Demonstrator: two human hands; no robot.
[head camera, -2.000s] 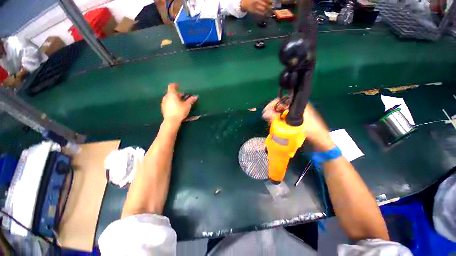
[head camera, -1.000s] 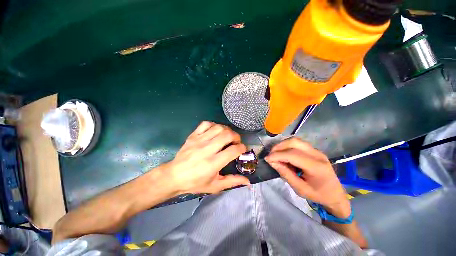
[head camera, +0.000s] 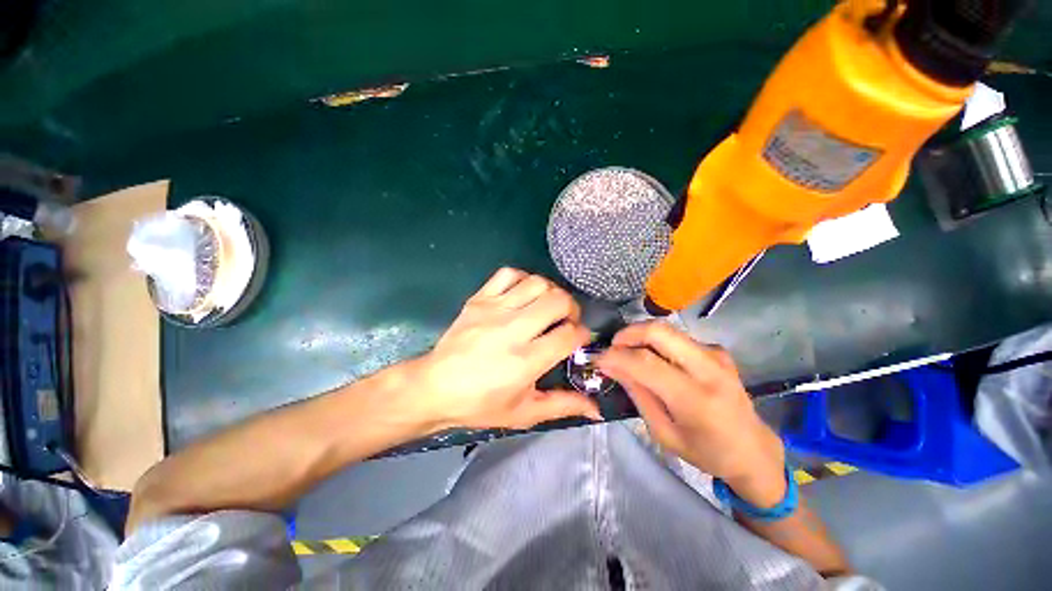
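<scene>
A small round assembly (head camera: 590, 372) with shiny details sits at the bench's near edge. My left hand (head camera: 508, 352) holds it from the left between thumb and fingers. My right hand (head camera: 681, 387), with a blue wrist strap (head camera: 761, 496), has its fingertips on the assembly's right side; whether they pinch anything is too small to tell. The orange electric screwdriver (head camera: 784, 162) hangs above, its tip just beyond my right fingers and touched by neither hand. The round perforated screw tray (head camera: 611, 234) lies behind the assembly, partly covered by the screwdriver.
A round tub with white wad (head camera: 208, 263), a cardboard sheet (head camera: 113, 335) and a blue-black box (head camera: 35, 346) are at left. Tweezers (head camera: 734, 284), a white paper slip (head camera: 851, 233) and a solder wire reel (head camera: 992, 165) are at right. A blue stool (head camera: 906, 421) stands below.
The view has tilted down from the wide bench. My hands came together at the near edge around the assembly. In the last second my right fingertips moved left onto it.
</scene>
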